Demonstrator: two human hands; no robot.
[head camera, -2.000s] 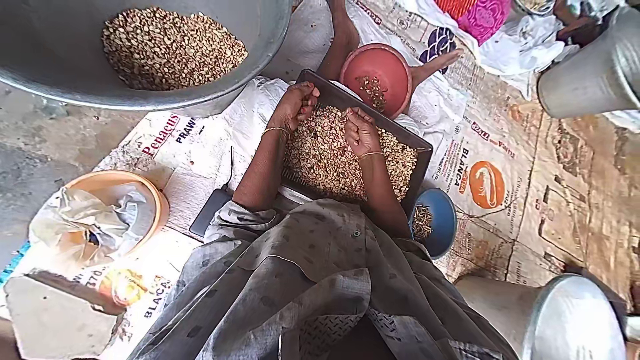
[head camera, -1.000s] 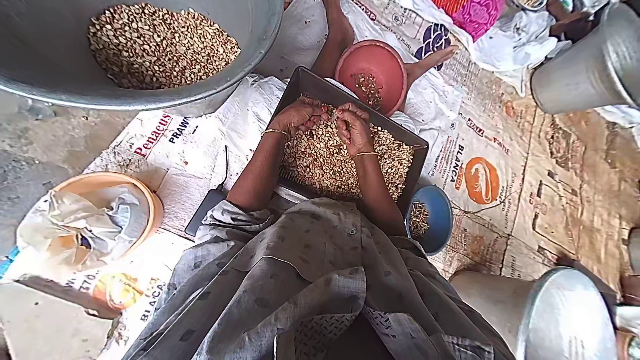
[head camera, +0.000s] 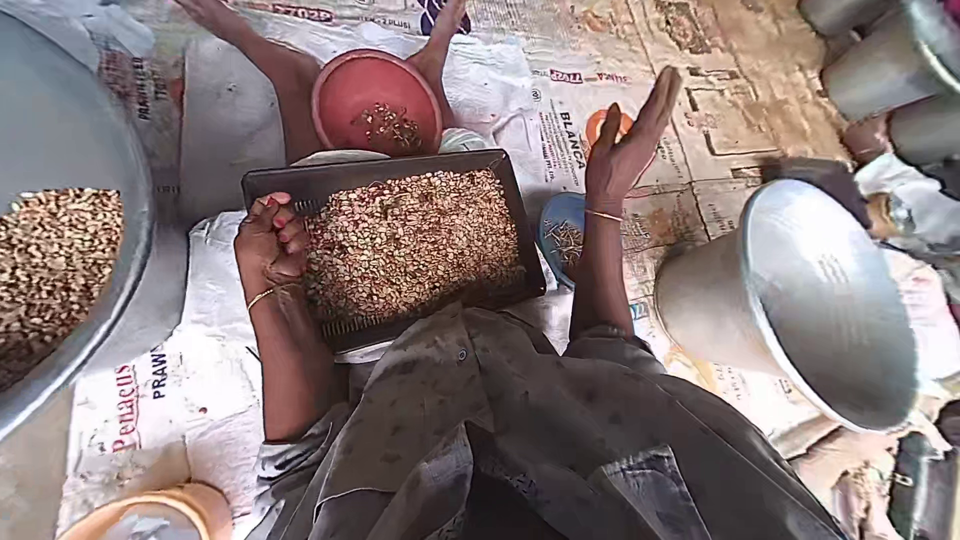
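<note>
A dark plastic tray (head camera: 390, 169) full of light brown nut pieces (head camera: 420, 240) rests against my lap. Over the tray's left side is my left hand (head camera: 271, 238), its fingers curled in; whether something small is inside them cannot be seen. My right hand (head camera: 634, 142) is raised off to the right of the tray, fingers extended, holding nothing that shows. Below its wrist, a blue bowl (head camera: 559, 214) of thin dark bits is partly covered by the forearm. Beyond the tray's far edge stands a red bowl (head camera: 352, 97) with some small pieces in it.
At left is a large metal basin (head camera: 67, 112) with a heap of nut pieces. A metal bucket (head camera: 705, 300) lies tilted at right, and several metal vessels (head camera: 870, 75) stand farther back. An orange tub (head camera: 202, 506) is at bottom left. Printed sacks (head camera: 135, 405) cover the floor.
My hands, close together over the nut pieces before, are now apart: the right has moved out past the tray's right side, the left is at its left side. The view has turned.
</note>
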